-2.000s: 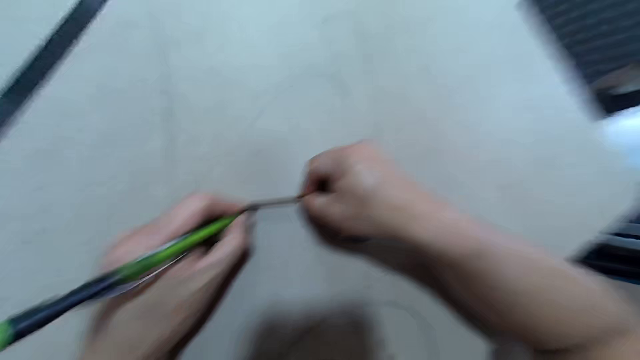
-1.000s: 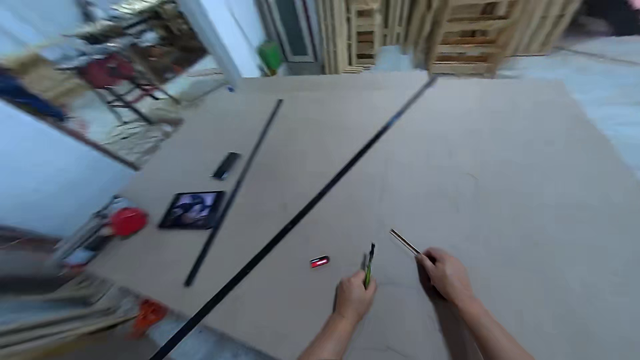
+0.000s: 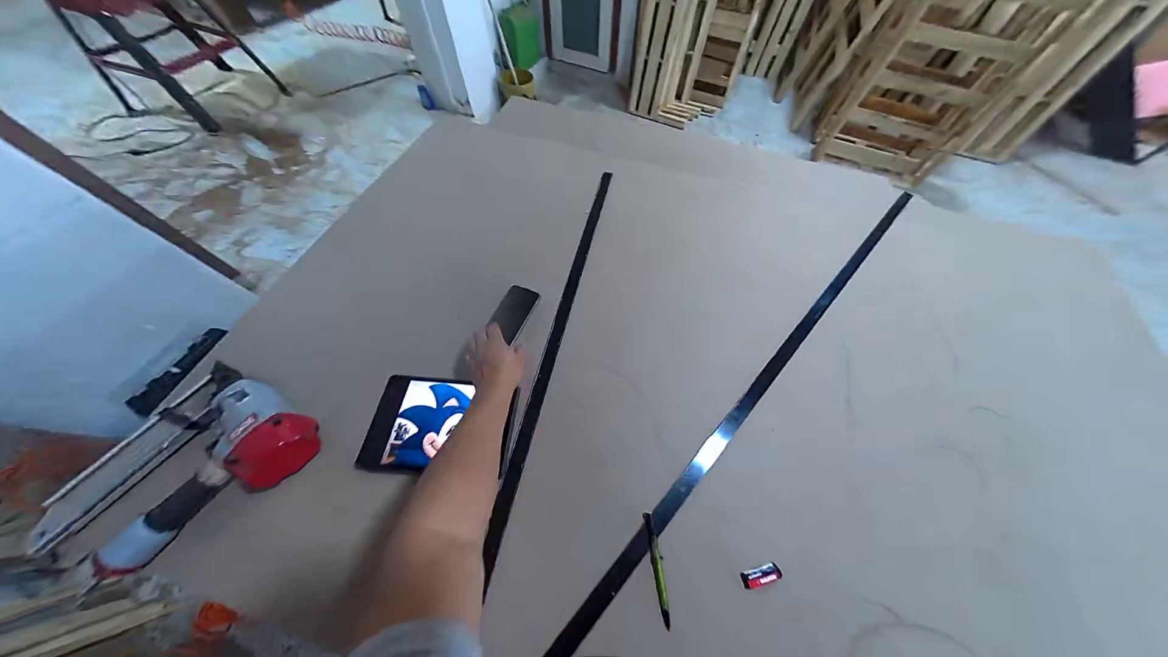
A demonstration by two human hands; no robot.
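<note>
My left hand [image 3: 497, 360] reaches over a tablet [image 3: 377, 438] with a cartoon picture on its screen, and its fingers touch the near end of a dark smartphone [image 3: 516, 308]. Whether they grip the phone is not clear. My right hand is out of view. A black flat bar [image 3: 568, 297] lies just right of the phone. Farther right is a longer, shiny black metal bar [image 3: 785, 351]; a green and black pencil or pen [image 3: 659, 575] rests with one end on it. A small red, white and black block [image 3: 761, 575], perhaps an eraser, lies beside it.
A red and grey power tool [image 3: 274, 447] stands at the left edge of the large brown board [image 3: 912, 383]. Wooden pallet-like frames [image 3: 894, 119] lean beyond the far edge. A metal stand [image 3: 173, 64] and a yellow bucket [image 3: 517, 84] are on the floor.
My left hand has let go of the green pencil or pen and moved left to the phone. My right hand, earlier holding a thin strip, has left the view.
</note>
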